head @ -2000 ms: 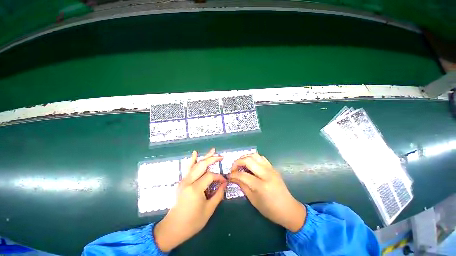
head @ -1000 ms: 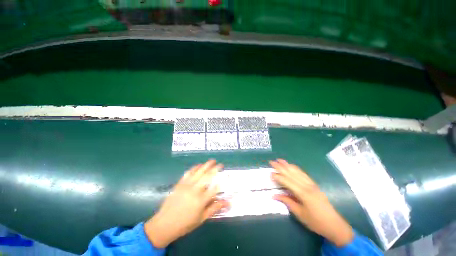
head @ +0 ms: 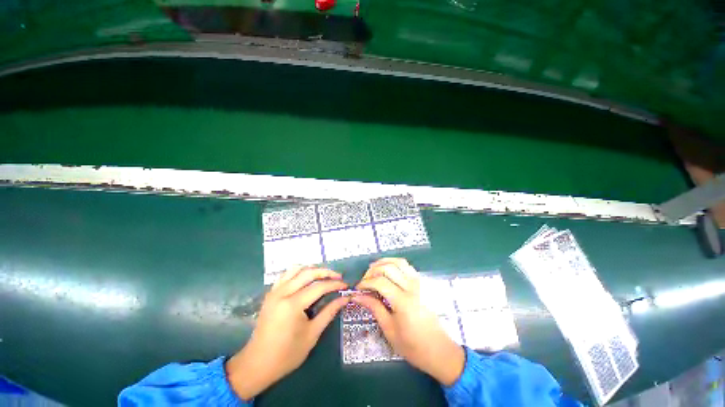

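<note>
A near patterned sheet [head: 486, 312] lies on the green bench, partly under my right hand [head: 409, 318]. My left hand [head: 288, 327] is beside its left end. The thumbs and fingers of both bare hands meet in a pinch at the sheet's upper left edge. A small pale sliver shows between the fingertips; what exactly is pinched is mostly hidden. A second six-block sheet [head: 346, 230] lies slightly tilted just beyond my hands, its lower edge near my left fingers.
A fanned stack of long sheets [head: 584, 310] lies slanted at the right. A worn white strip [head: 199, 181] borders the bench, with a lower green surface [head: 318, 139] beyond it. A grey metal bracket [head: 693, 200] stands at the far right. A red item [head: 324, 4] is at the top.
My hands were apart on the near sheet and are now together at its upper left edge. The near sheet extends further right. The far sheet is now tilted.
</note>
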